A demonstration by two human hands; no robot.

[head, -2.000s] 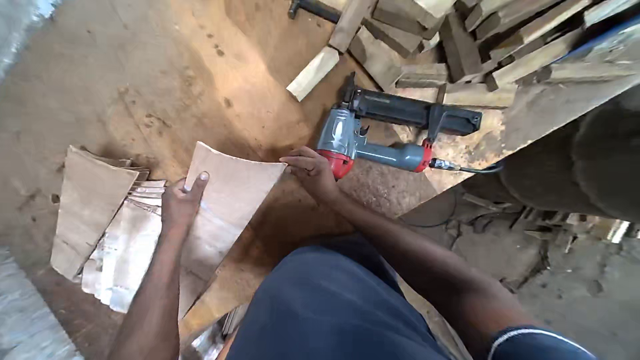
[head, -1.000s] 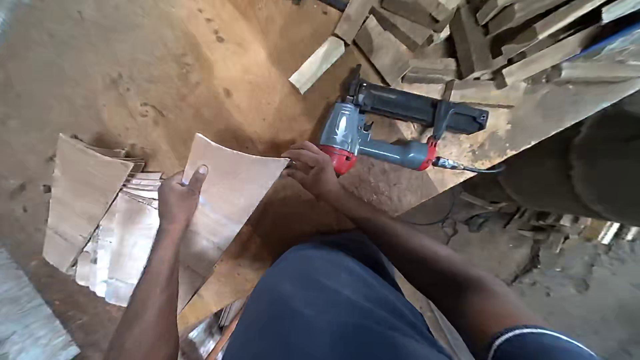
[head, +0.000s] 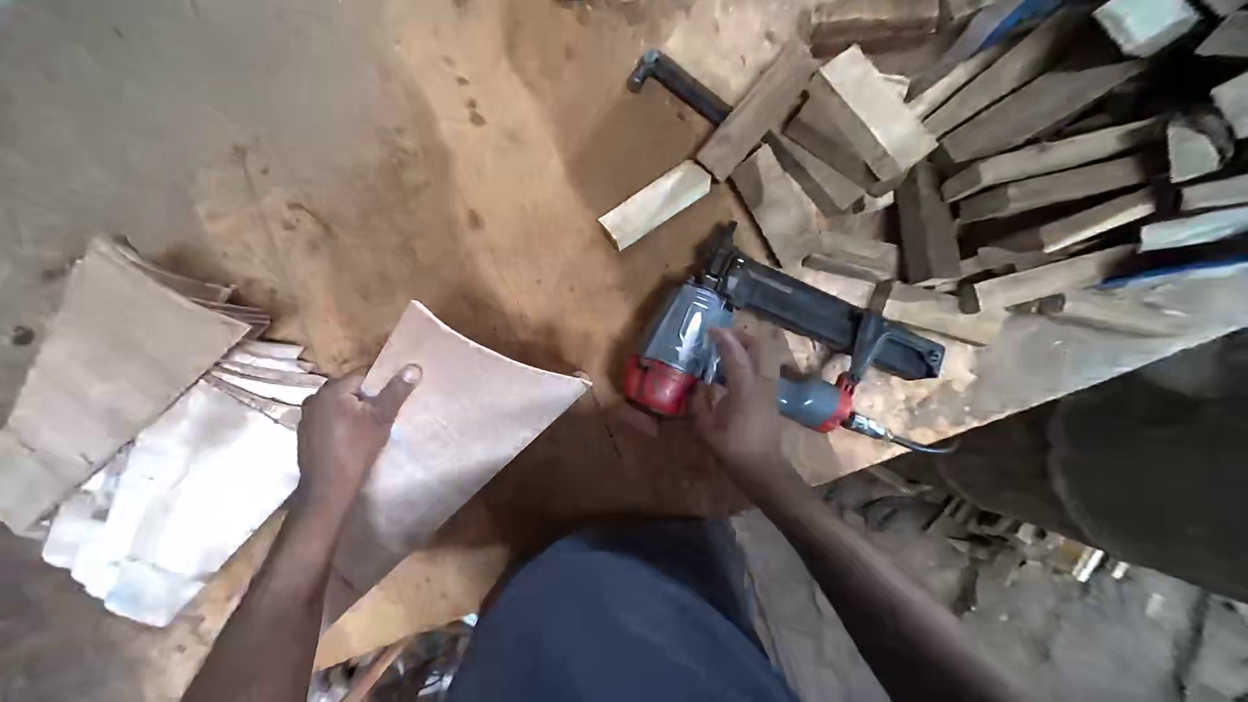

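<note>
My left hand [head: 346,429] grips the left edge of a thin tapered wooden panel [head: 458,419] with a curved top edge, thumb on its face. Over the handle of a grey and red pneumatic stapler [head: 682,336] is my right hand [head: 736,409], fingers spread; whether it touches the tool is not plain. The stapler lies on the wooden worktop [head: 517,244], its black magazine pointing right and an air hose at the handle's end. Left of my left hand, similar panels [head: 185,487] lie fanned in a stack, with another stack [head: 107,361] overlapping them.
Cut wooden blocks [head: 921,219] are heaped at the upper right. A pale block [head: 655,205] lies apart, near a dark tool [head: 682,88] partly hidden by wood. The worktop's edge runs diagonally at the right, beside a large dark rounded object [head: 1150,458].
My right hand has left the panel's right corner and moved right to the stapler's handle. My left hand still holds the panel.
</note>
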